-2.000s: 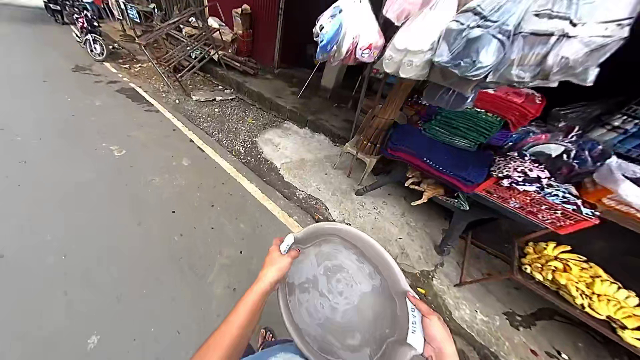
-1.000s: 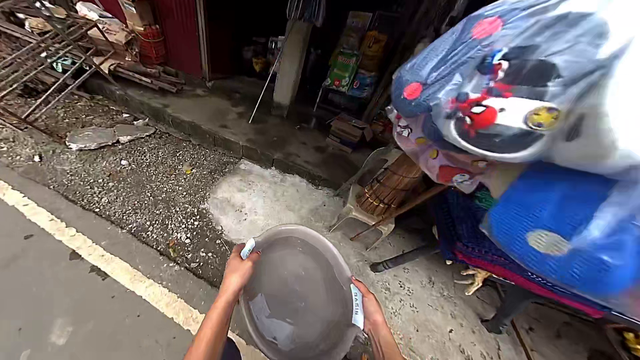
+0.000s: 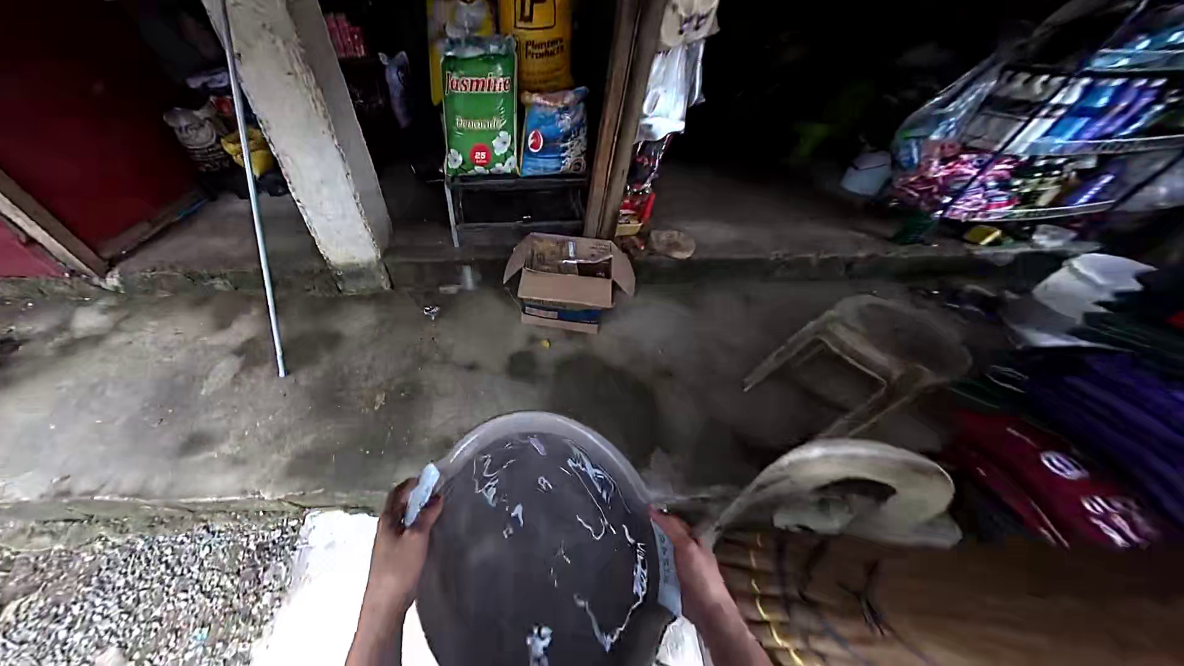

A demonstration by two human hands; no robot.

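Note:
A round grey basin (image 3: 536, 555) of water is held level at the bottom centre, with bright reflections on the water's surface. My left hand (image 3: 404, 536) grips its left rim beside a pale blue tab or handle. On the opposite side, my right hand (image 3: 689, 569) holds the rim at a pale label that bears writing. The fingers of both hands are partly hidden by the rim.
An open cardboard box (image 3: 566, 282) stands before a rack of rice sacks (image 3: 479, 106). A concrete post (image 3: 310, 129) and a thin leaning pole (image 3: 252, 185) rise at left. At right are plastic chairs (image 3: 860, 347), folded cloths (image 3: 1054, 472) and bundled sticks (image 3: 768, 592). Gravel (image 3: 139, 583) lies lower left.
The view has swung right and come nearer the shopfront, off the road. The basin stays in both hands. The box and sacks, small a second ago, now stand straight ahead.

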